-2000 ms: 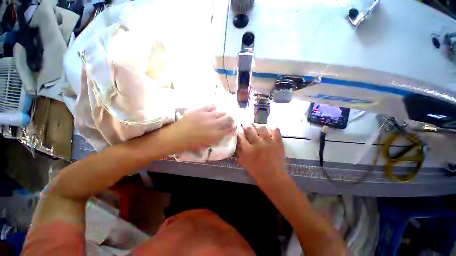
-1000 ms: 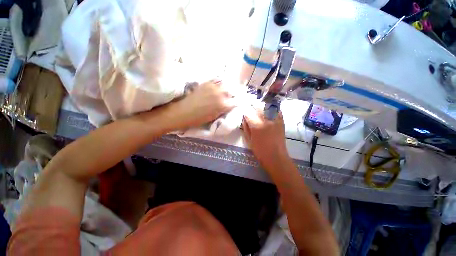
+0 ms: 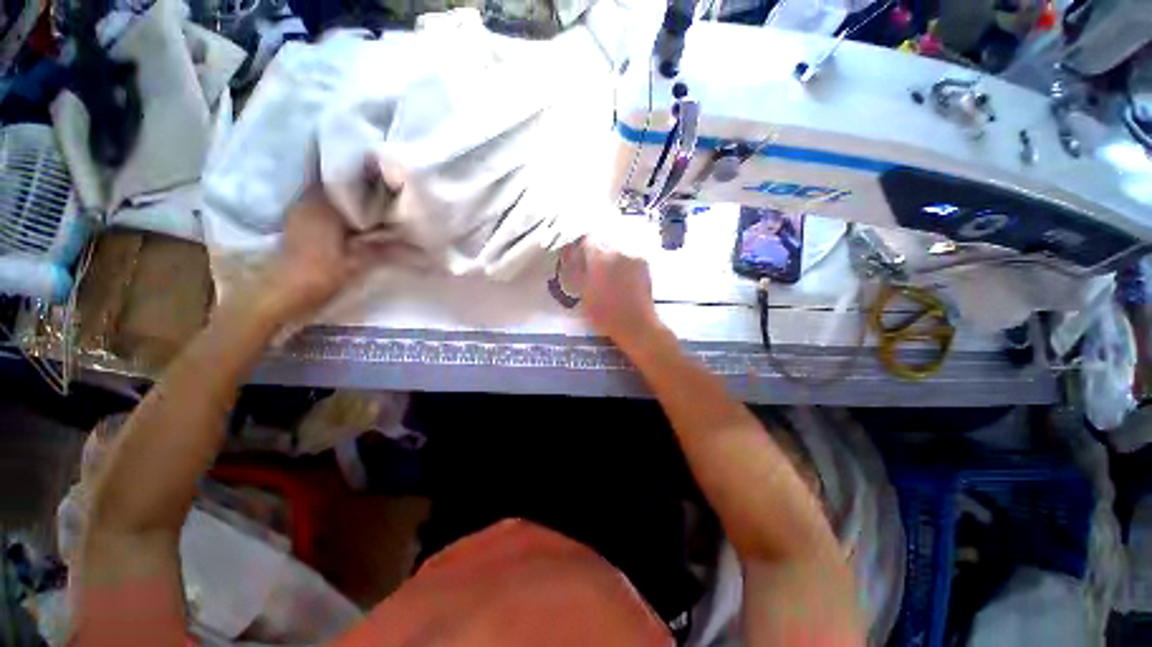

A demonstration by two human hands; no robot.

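Observation:
A large cream garment piece lies bunched on the machine table, left of the needle area. My left hand is at its left part, fingers closed on a fold of the cloth; the hand is blurred. My right hand is at the cloth's right end, just in front of the presser foot. A small dark curved tool, perhaps thread snips, shows at my right hand's left side. The right fingertips are washed out by glare, so their hold is unclear. The white sewing machine stands beyond and to the right.
A smartphone with a cable lies right of the needle. A yellow coil lies further right. The table's grey front edge runs across. A white fan stands at left. A blue crate is below at right.
My left hand has moved left, away from the needle, with cloth in it. My right hand has drawn slightly left of the presser foot. The dark curved tool now shows beside it. The view has shifted.

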